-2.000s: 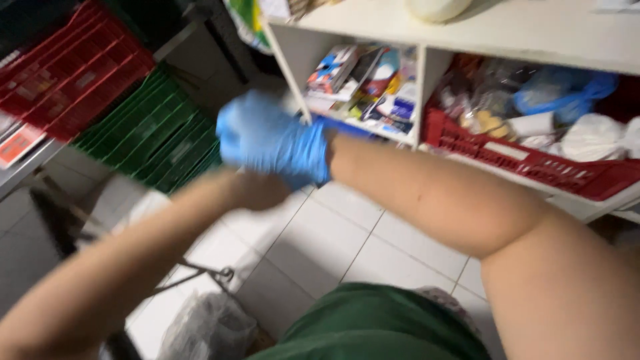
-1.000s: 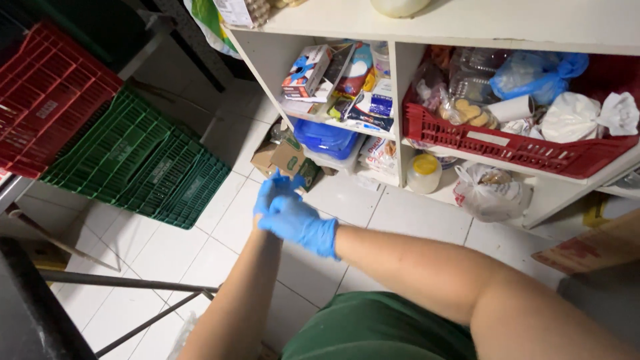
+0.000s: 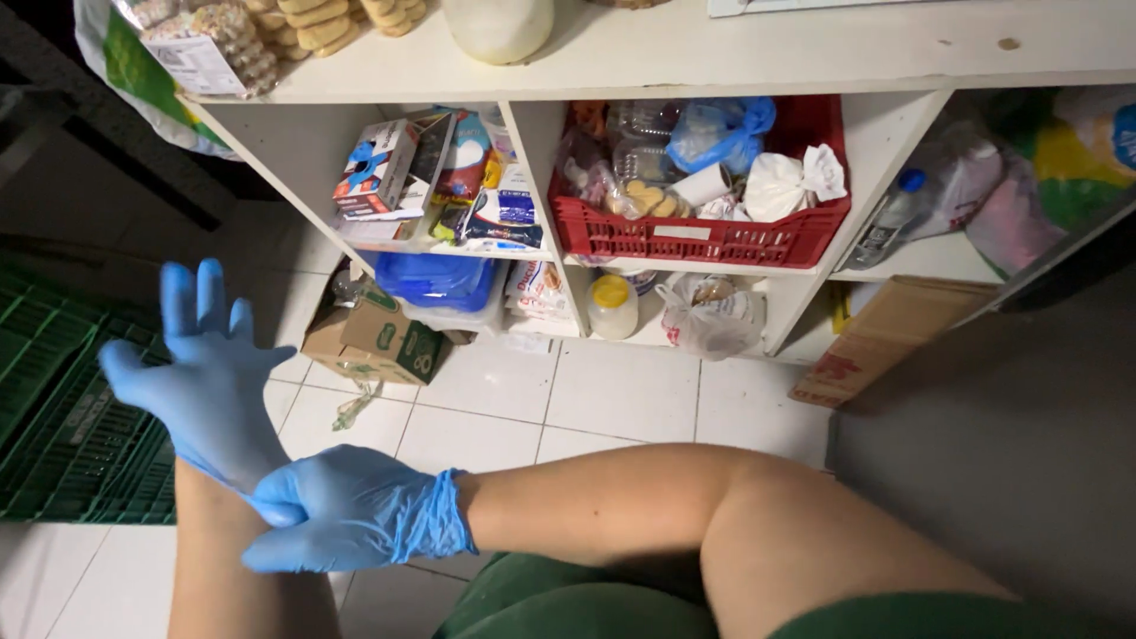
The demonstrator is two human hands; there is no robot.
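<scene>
Both hands wear thin blue disposable gloves. My left hand (image 3: 200, 382) is raised at the left of the view, its fingers spread, with nothing between them. Its glove reaches to the wrist. My right hand (image 3: 346, 510) is closed on the cuff of the left glove at the wrist, pinching its edge between thumb and fingers. The right glove's own cuff is bunched in wrinkles around the right wrist. Beyond the hands, an open glove box (image 3: 377, 167) with a picture of blue gloves lies on a shelf.
A white shelf unit (image 3: 621, 67) spans the far side, holding a red plastic crate (image 3: 701, 240), blue-lidded container (image 3: 435, 280) and yellow-lidded jar (image 3: 612, 306). A cardboard box (image 3: 377, 337) sits on the tiled floor. Green crates (image 3: 89, 426) stand at left, folded cardboard (image 3: 887, 342) at right.
One second ago the gloved hands were together with the left fingers bunched; now the left fingers are spread and the right hand is at the left wrist. The view has shifted toward the shelves.
</scene>
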